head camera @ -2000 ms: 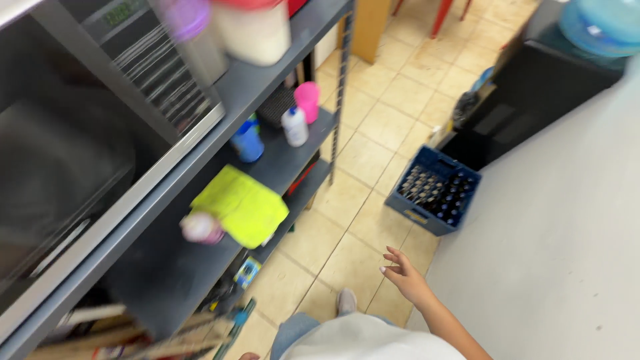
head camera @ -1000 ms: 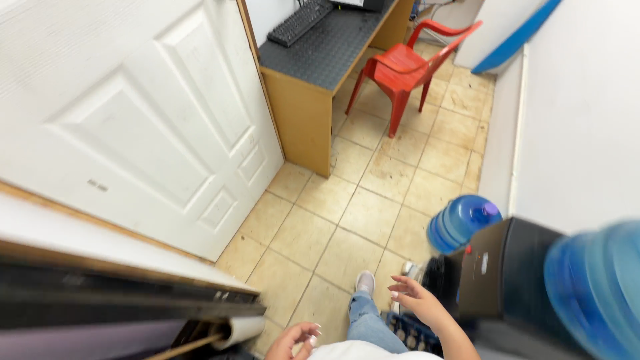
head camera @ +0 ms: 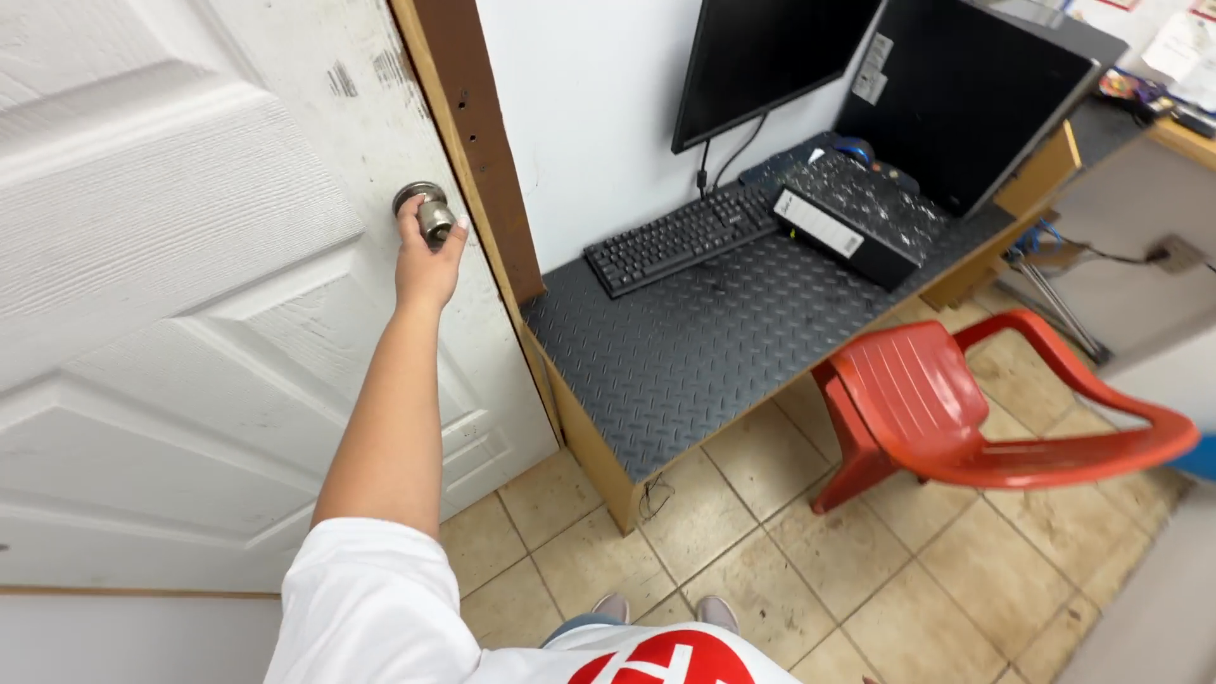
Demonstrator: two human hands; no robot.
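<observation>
My left hand reaches out at the upper left, its fingers and thumb around a round metal doorknob. The knob sits near the edge of a white panelled door, which stands against its wooden frame. Dark scuff marks show on the door above the knob. Of my right hand only a fingertip shows at the bottom edge, so what it does is hidden.
Right of the door is a desk with a black textured top, bearing a black keyboard, a monitor and a black box-like case. A red plastic chair stands at the desk on the tiled floor.
The view has moved on from the shelves to the door and desk. My left hand, low in the frame and away from the door a second ago, is now on the knob.
</observation>
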